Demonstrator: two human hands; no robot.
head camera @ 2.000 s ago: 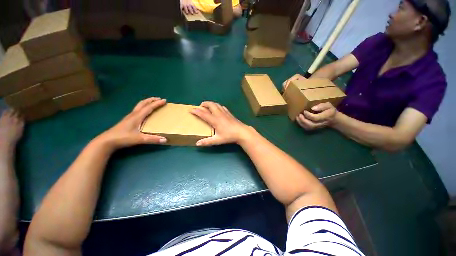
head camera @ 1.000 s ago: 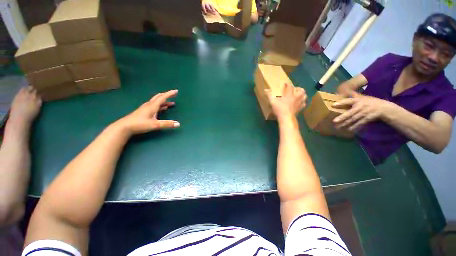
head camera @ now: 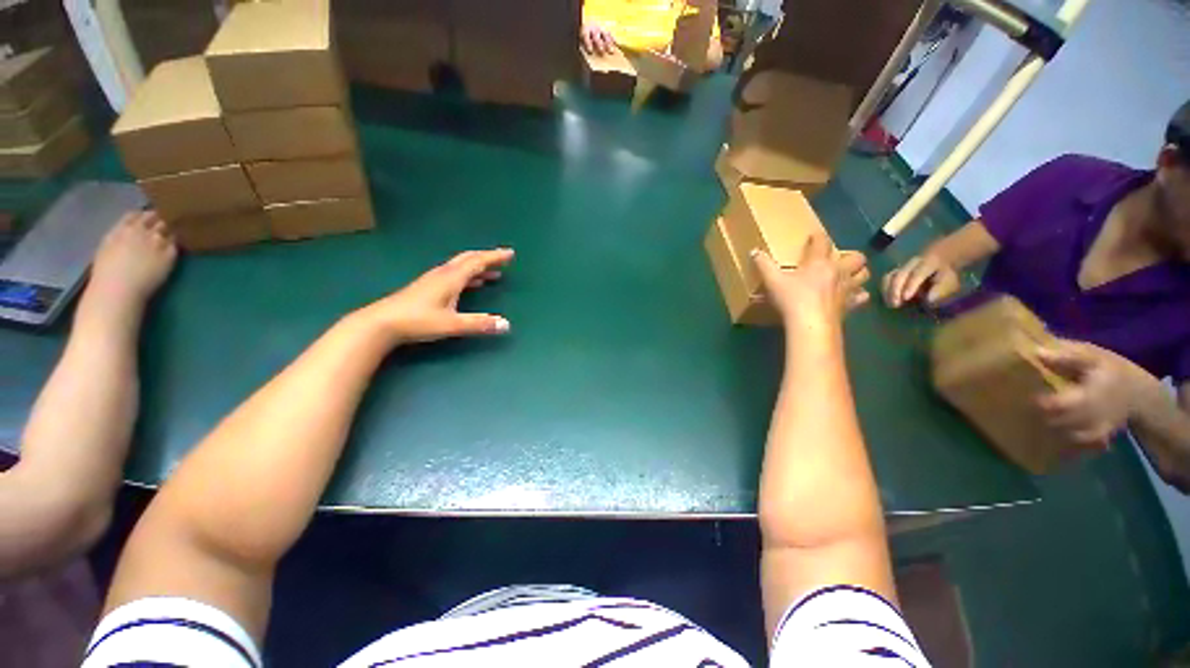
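Observation:
My right hand (head camera: 814, 279) is on a small brown carton (head camera: 780, 219) at the centre right, thumb on its near left side and fingers over the top and right. This carton sits on top of another small carton (head camera: 724, 266), offset from it. My left hand (head camera: 450, 303) is over the green bench at centre left, fingers apart, holding nothing. Part of the lower carton is hidden by the upper one and my right hand.
A carton stack (head camera: 259, 146) stands at the left, beside a neighbour's hand (head camera: 132, 251) and a bench scale (head camera: 76, 244). A person in purple (head camera: 1077, 242) at the right holds a blurred carton (head camera: 1005, 379). A large open carton (head camera: 787, 127) stands behind my cartons.
The carton once between both my hands now sits on the lower carton at the right, under my right hand. My left hand has opened. The person in purple has moved their carton nearer the bench's right edge.

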